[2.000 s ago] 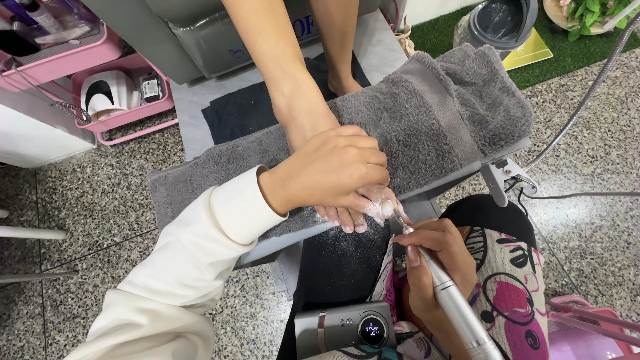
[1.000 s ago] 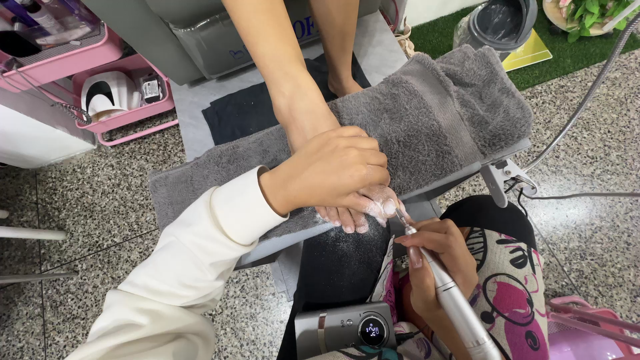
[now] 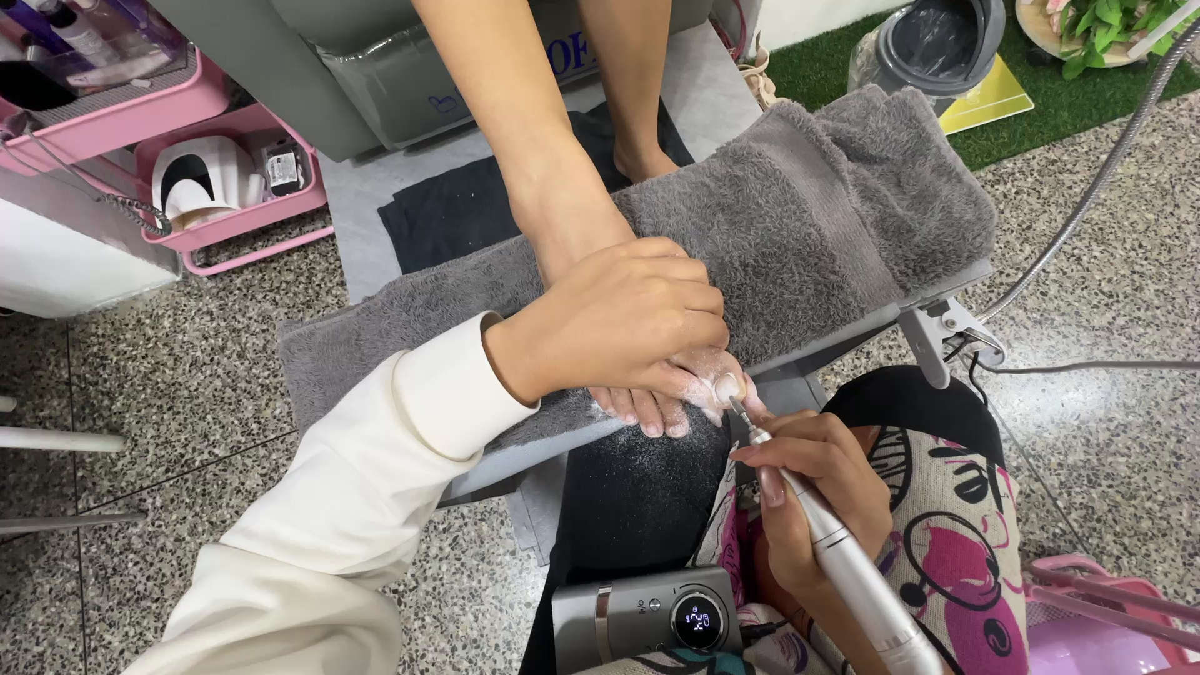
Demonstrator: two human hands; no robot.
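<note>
My left hand [image 3: 619, 314], in a white sleeve, is closed around the front of a person's bare foot [image 3: 567, 202], with its fingers around the big toe [image 3: 705, 370]. White dust coats the toe and my fingertips. My right hand [image 3: 825, 492] holds a silver electric nail drill handpiece [image 3: 844, 553] like a pen, its bit at the big toenail [image 3: 727, 385]. The smaller toes show below my left hand. A grey towel [image 3: 778, 244] on a footrest lies under the foot. The drill's grey control unit [image 3: 647, 614], with a lit display, rests at my lap.
A pink trolley [image 3: 225, 220] holding a white nail lamp [image 3: 202, 178] and bottles stands at the upper left. A clamp [image 3: 952, 337] with a flexible metal arm [image 3: 1092, 202] grips the footrest's right end. Behind it stands a grey lined bin [image 3: 928, 47]. The other foot [image 3: 647, 159] rests on a dark cloth.
</note>
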